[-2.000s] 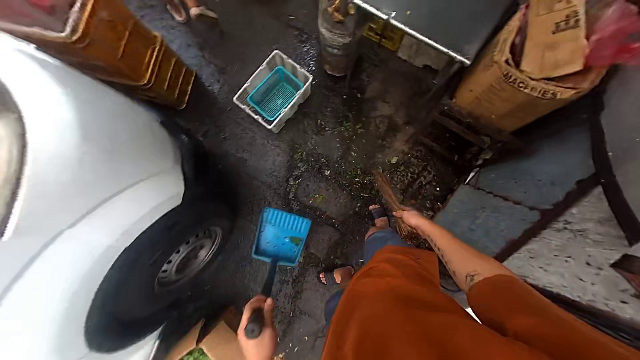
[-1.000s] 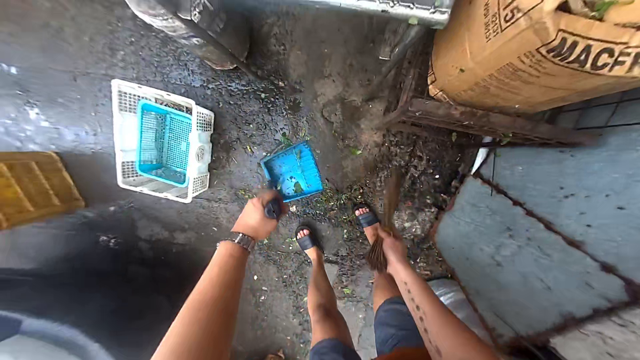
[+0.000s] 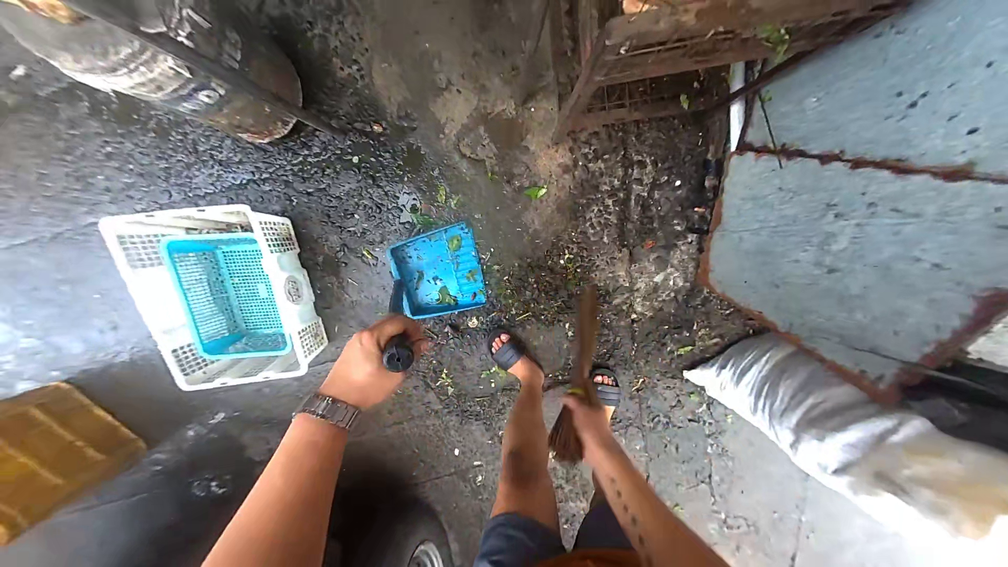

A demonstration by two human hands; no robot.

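My left hand (image 3: 374, 361), with a metal watch on its wrist, is closed round the black handle of a blue plastic dustpan (image 3: 429, 260). Green leaves and bits of dirt lie in the pan, which faces the littered ground to its right. My right hand (image 3: 587, 417) grips a stick broom (image 3: 584, 339) near my sandalled foot; its brown bristles spread beyond both sides of the fist. Between the dustpan and the broom, small leaves and debris (image 3: 543, 287) are scattered on the wet, dark ground.
A white plastic crate (image 3: 189, 376) holding a turquoise basket (image 3: 189, 307) stands left. A yellow crate (image 3: 67, 457) and a vehicle tire (image 3: 394, 512) are lower left. A worn drum (image 3: 252, 87) lies upper left, a wooden frame (image 3: 669, 47) upper right, a white sack (image 3: 819, 409) right.
The view has swung away from the vehicle, more over the ground. The dustpan, earlier extended in front of my left hand, is now closer to my feet. Both hands keep their holds.
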